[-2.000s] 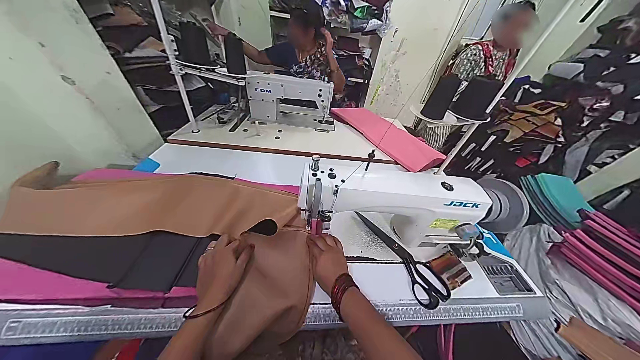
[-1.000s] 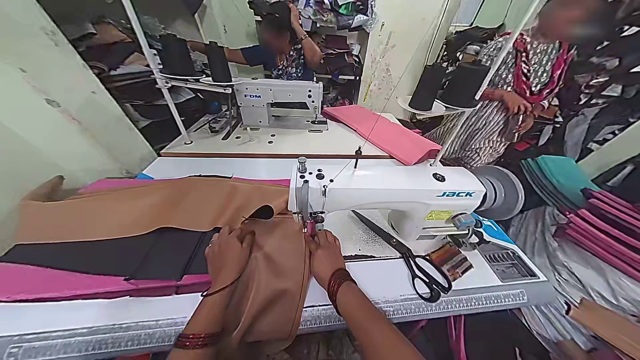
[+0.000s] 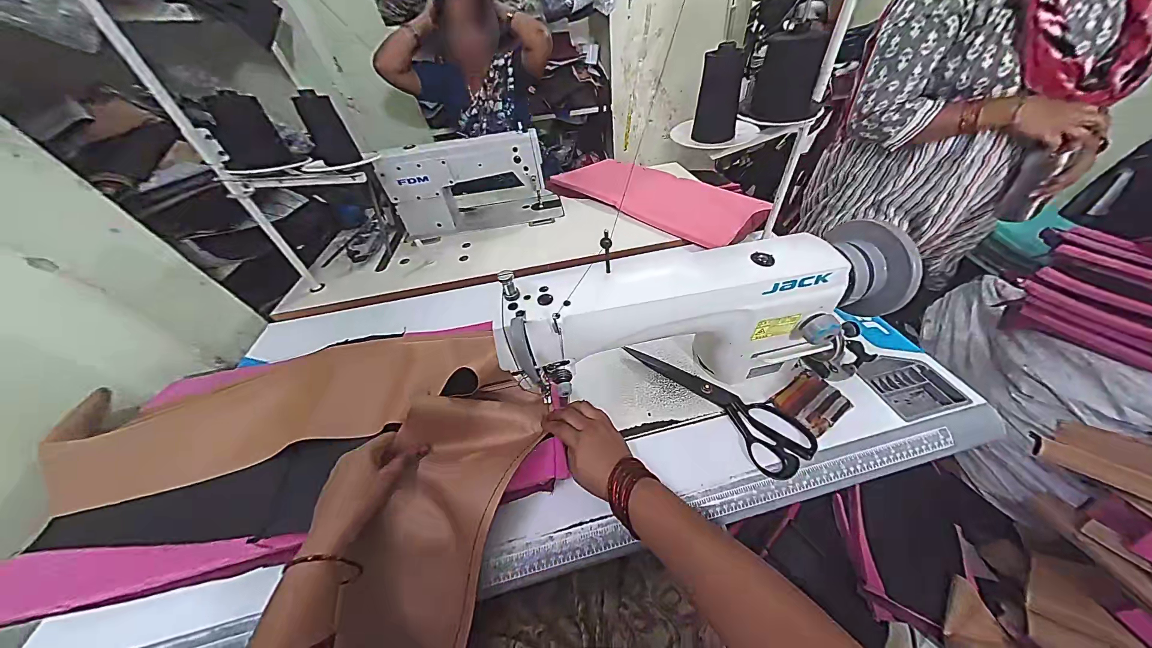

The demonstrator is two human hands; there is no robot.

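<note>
A white Jack sewing machine [image 3: 684, 288] stands on the table, its presser foot [image 3: 556, 389] down near the edge of a tan leather-like sheet [image 3: 432, 513]. My left hand [image 3: 373, 481] pinches a fold of that sheet left of the needle area. Close in front of the presser foot, my right hand [image 3: 583, 441] has its fingers on the sheet's edge, with pink material [image 3: 540, 468] showing beside it. A long tan strip [image 3: 243, 414], black material [image 3: 216, 490] and a pink piece [image 3: 135, 571] lie to the left. Black-handled scissors [image 3: 738, 409] rest right of the hands.
A patterned piece [image 3: 810, 400] lies by the scissors. A ruler tape [image 3: 720, 508] runs along the table's front edge. Behind are an FDM sewing machine [image 3: 459, 184], folded pink material [image 3: 661, 202] and thread cones [image 3: 717, 94]. One person [image 3: 945, 135] stands at right, another [image 3: 477, 72] behind.
The tan sheet's fold beside the needle has changed shape, with pink material now showing beneath its right edge. The person behind now has both arms raised. The view has shifted closer.
</note>
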